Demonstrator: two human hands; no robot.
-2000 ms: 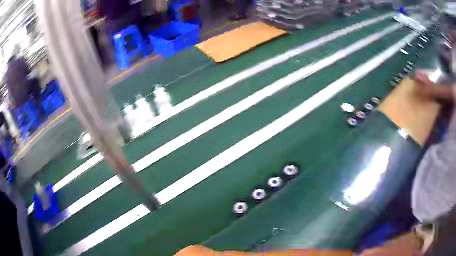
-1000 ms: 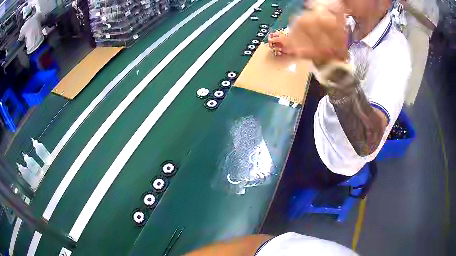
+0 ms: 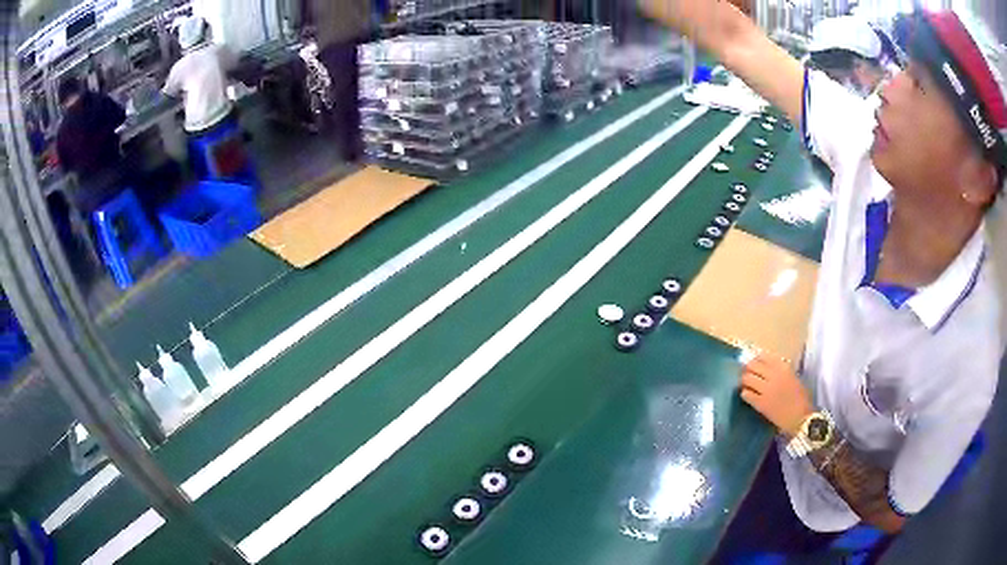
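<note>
Neither of my hands is in view. Nearest in front of me, several round black parts with pale ringed centres (image 3: 479, 494) lie in a slanting row on the green-matted bench (image 3: 574, 419). A second row of such parts (image 3: 650, 311) lies farther along, beside a round white piece (image 3: 610, 313). More rows (image 3: 723, 216) lie beyond. A glossy clear patch, film or glare, (image 3: 668, 486) is on the mat to the right of the near row.
A co-worker (image 3: 917, 364) stands at the right, one arm raised, one hand by a cardboard sheet (image 3: 751, 289). White squeeze bottles (image 3: 177, 375) stand left near a metal post (image 3: 83, 320). Another cardboard sheet (image 3: 342, 215), a blue crate (image 3: 210, 217) and stacked clear trays (image 3: 447, 99) are beyond.
The view has swung, and the bench rows now sit lower and farther right than a second ago. The co-worker's face and raised arm now show; the arm earlier crossed the upper middle. The near parts look unmoved.
</note>
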